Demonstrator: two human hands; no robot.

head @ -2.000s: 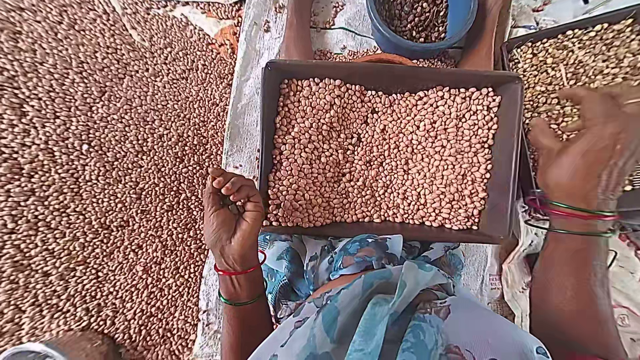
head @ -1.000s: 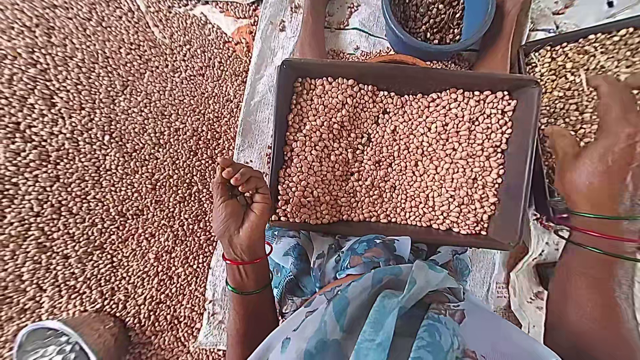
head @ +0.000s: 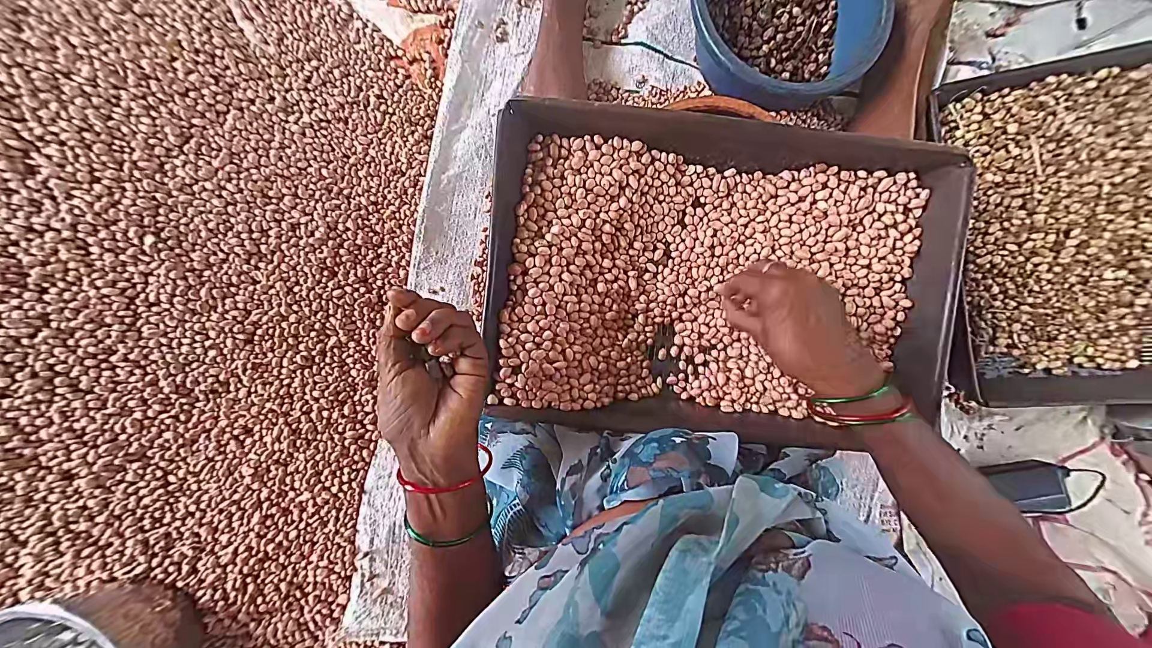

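A dark rectangular tray of pinkish-brown beans or nuts lies across my lap. My right hand, slightly blurred, is over the beans in its right half, thumb and fingertips bunched close to them; whether it holds one cannot be told. Just outside the tray's left edge, my left hand is turned palm up with its fingers curled; a small dark thing seems to show inside the curl. Thin red and green bangles circle both wrists. A narrow gap in the beans bares the tray bottom near its front edge.
Similar beans cover the floor at left. A blue tub of darker pieces stands beyond the tray, between two bare legs. At right lie a second dark tray of paler pieces and a dark device with a cord. A metal-rimmed container is at lower left.
My right hand has moved left from the second tray to over the beans in the lap tray. My left hand remains curled beside the lap tray.
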